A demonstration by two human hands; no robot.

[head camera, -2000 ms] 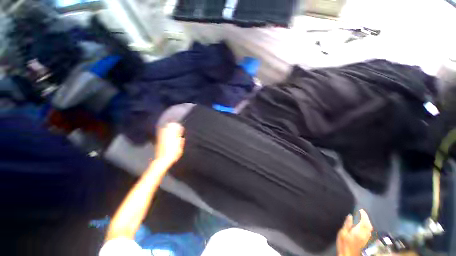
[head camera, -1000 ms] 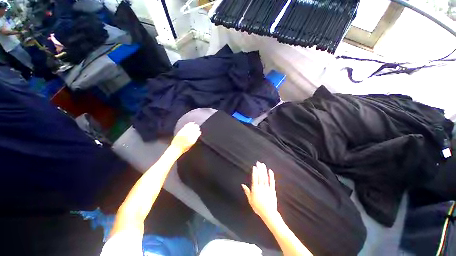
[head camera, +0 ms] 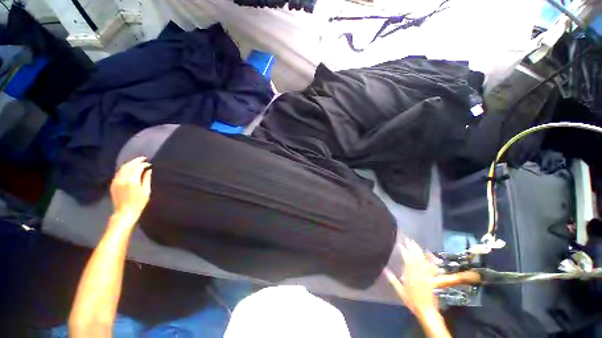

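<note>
A black garment (head camera: 264, 204) is pulled over the light grey padded board (head camera: 150, 140), whose rounded left end shows bare. My left hand (head camera: 131, 183) grips the garment's left edge at that end. My right hand (head camera: 414, 276) is at the board's right end, fingers apart, just beyond the garment's right edge and beside the iron. It holds nothing that I can see. The steam iron (head camera: 458, 280) stands at the right, its orange-brown handle pointing toward my right hand.
A navy garment pile (head camera: 171, 86) lies behind the board at left, with a blue packet (head camera: 260, 62) beside it. A black garment pile (head camera: 389, 112) lies behind the board. A yellowish hose (head camera: 492, 191) arcs above the iron. The steam hose (head camera: 538, 276) runs right.
My right hand has moved from flat on the garment to the right, beside the iron. My left hand stays at the garment's left edge. The view has turned right, bringing the iron into view.
</note>
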